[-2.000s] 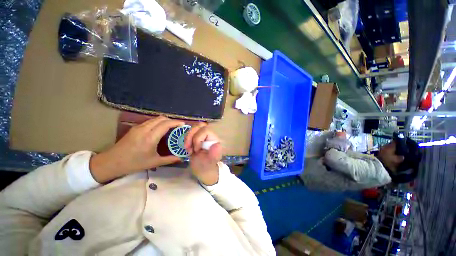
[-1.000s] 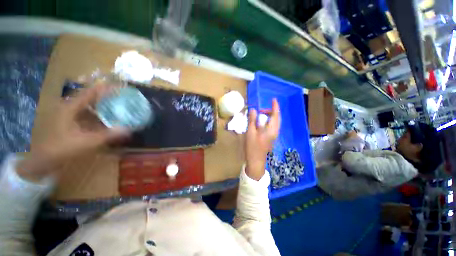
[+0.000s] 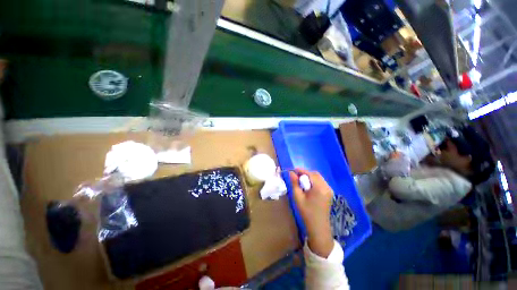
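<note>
My right hand [image 3: 315, 205] is closed around the white grip of a thin tool [image 3: 305, 182], over the blue bin's left edge. The tool's thin tip points left toward the round cream-white pot [image 3: 261, 168]. A crumpled white wipe [image 3: 273, 187] lies beside the pot. My left hand is out of the picture; only its pale sleeve [image 3: 17, 249] shows at the left edge. A spoked wheel [image 3: 107, 84] lies on the green belt at upper left. The black pad [image 3: 176, 218] bears scattered silver-white specks [image 3: 218, 188]. The red-brown board [image 3: 224, 265] with a white knob [image 3: 206, 282] is cut off below.
The blue bin [image 3: 306, 148] holds a heap of metal parts [image 3: 342, 217]. Clear plastic bags [image 3: 117, 212] and a white wad [image 3: 131, 161] lie at left. An open cardboard box [image 3: 357, 147] stands beyond the bin. Another person [image 3: 433, 181] sits at right. More wheels [image 3: 262, 97] lie on the belt.
The view has turned toward the belt. My left hand, earlier carrying a wheel over the pad, has left the picture. A wheel now shows at the belt's upper left. My right hand still holds the tool.
</note>
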